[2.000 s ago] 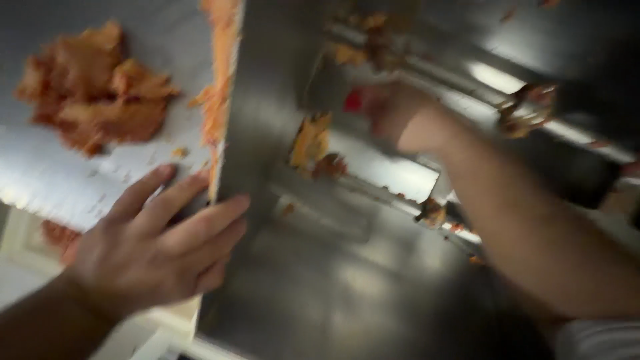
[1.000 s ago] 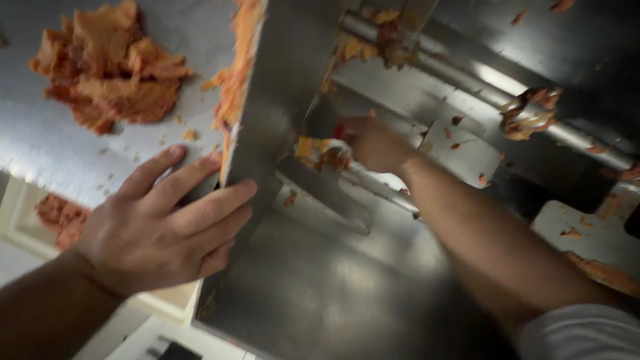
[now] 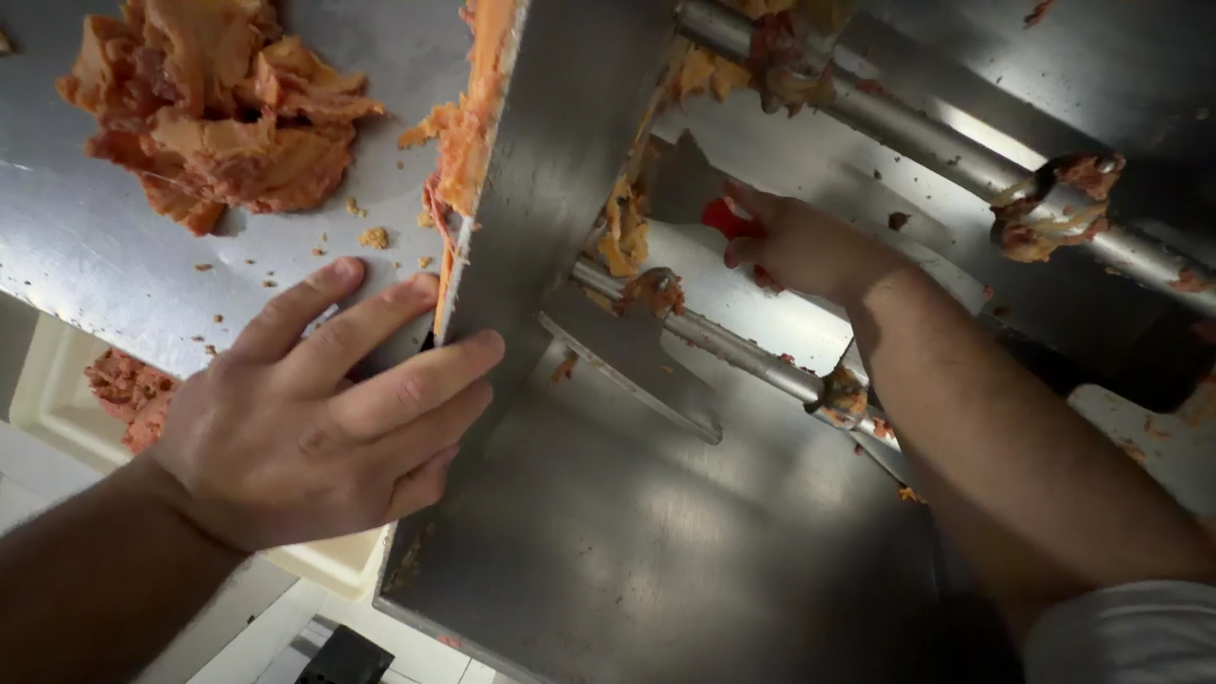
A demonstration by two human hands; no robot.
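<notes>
My left hand [image 3: 351,408] rests with spread fingers on the rim of a stainless steel mixer tub, next to an orange, smeared strip of meat paste [image 3: 475,142]. Beyond it, a heap of orange-red meat paste [image 3: 228,123] lies on a metal surface [image 3: 57,218]. Inside the tub, my right hand [image 3: 807,237] is closed around the red handle [image 3: 730,220] of a scraper, whose broad, dark blade [image 3: 679,180] is against the tub's end wall. Close to the blade, paste [image 3: 625,228] clings to that wall.
Two steel shafts with paddles cross the tub; clumps of residue stick to the upper shaft [image 3: 931,142] and the lower shaft [image 3: 741,351]. A flat paddle [image 3: 636,370] projects below. At lower left, a cream plastic bin [image 3: 57,380] holds ground meat [image 3: 133,389]. A black object [image 3: 347,655] is below.
My right hand has moved with the red-handled scraper, and its blade now shows at the end wall. My left hand has stayed on the tub's rim.
</notes>
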